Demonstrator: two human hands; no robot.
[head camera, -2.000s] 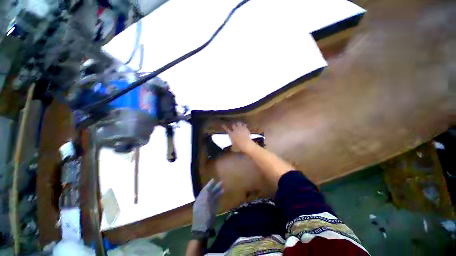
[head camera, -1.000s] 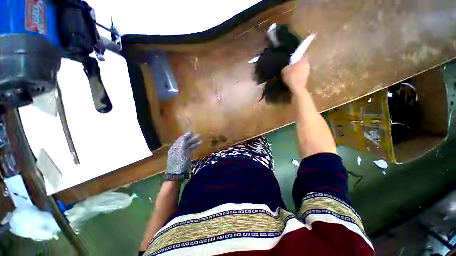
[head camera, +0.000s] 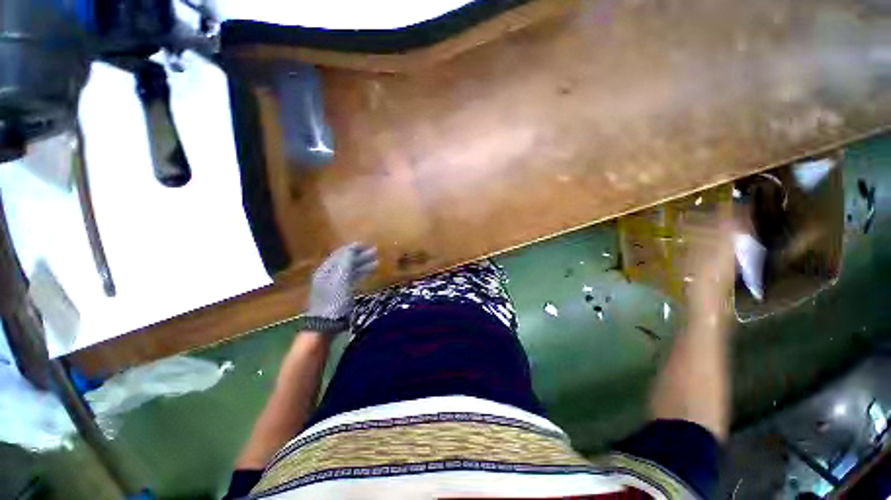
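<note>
My right hand (head camera: 711, 234) is bare and blurred by motion, over the near side of the open scrap box (head camera: 669, 256); I cannot tell whether its fingers hold anything. A white piece (head camera: 750, 264) and dark scraps (head camera: 764, 200) are at the box's opening, just right of the hand. My left hand (head camera: 337, 283), in a grey mesh glove, rests at the near edge of the brown table (head camera: 459, 186), with fingers apart and nothing in it.
The cutting machine (head camera: 44, 73) with its dark handle (head camera: 161, 127) is at the upper left, over white paper (head camera: 210, 195) on the dark-edged lay. A shiny base plate (head camera: 305, 117) sticks out onto the table. Small scraps lie on the green floor (head camera: 576, 342). Clear plastic is at lower left.
My right hand has moved from the tabletop, where it held dark and white offcuts, right and down to the box. The offcuts are gone from the table. My left hand stays by the table edge.
</note>
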